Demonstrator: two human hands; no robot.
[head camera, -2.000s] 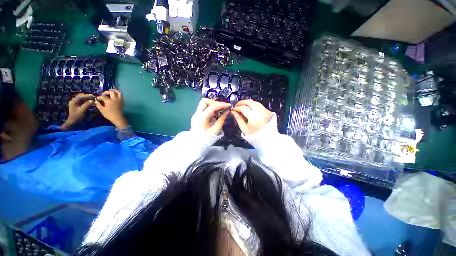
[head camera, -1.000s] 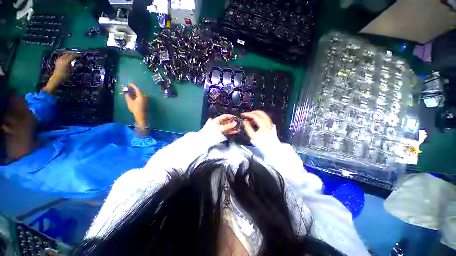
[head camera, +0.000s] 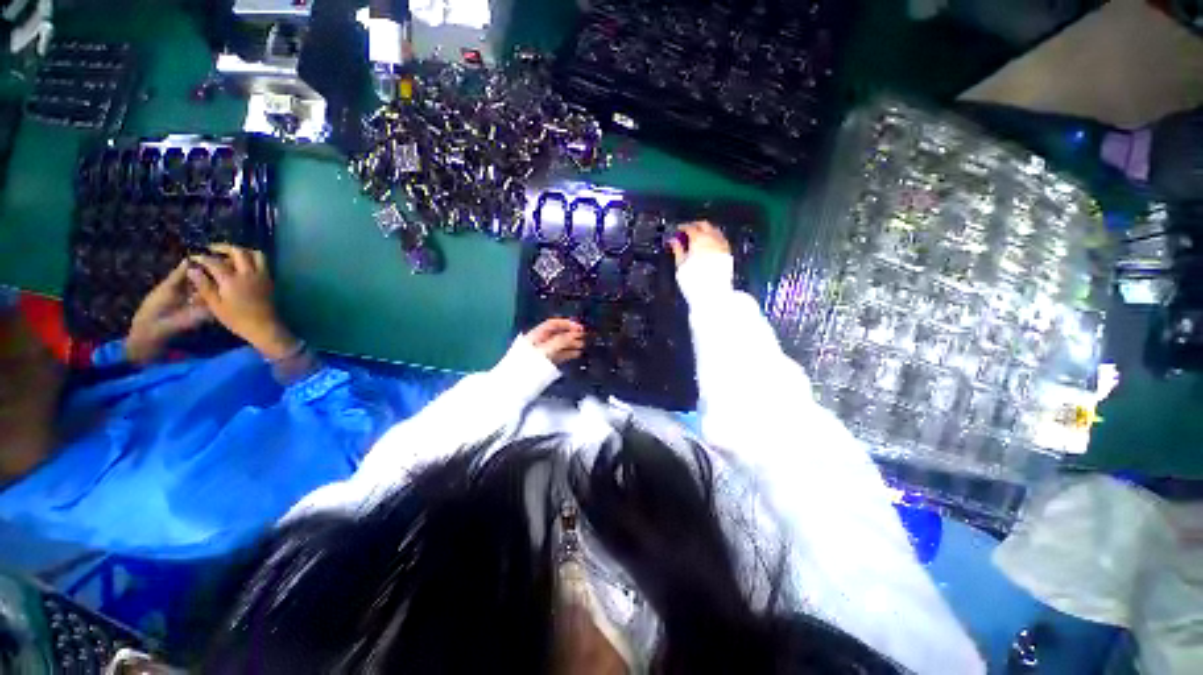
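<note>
A black tray (head camera: 620, 323) with rows of rounded pockets lies directly before me. Small dark-silver modules (head camera: 548, 268) sit in some of its left pockets. My right hand (head camera: 702, 241) is over the tray's upper right part, fingertips down at a pocket; whether it holds a module cannot be told. My left hand (head camera: 557, 339) is over the tray's lower left, fingers bent close together; any small part in it is too small to tell. A loose heap of modules (head camera: 462, 145) lies behind and left of the tray.
Stacked black trays (head camera: 699, 79) stand behind. A large clear tray (head camera: 943, 290) is on the right, a cardboard sheet (head camera: 1108, 66) at back right. At left, a co-worker in blue has both hands (head camera: 218, 297) over another black tray (head camera: 112, 251). A white-silver fixture (head camera: 271, 79) is at back left.
My hands were together over the tray's lower part and are now apart. My right hand has moved up and right; my left has moved slightly left. The co-worker's hands have come together.
</note>
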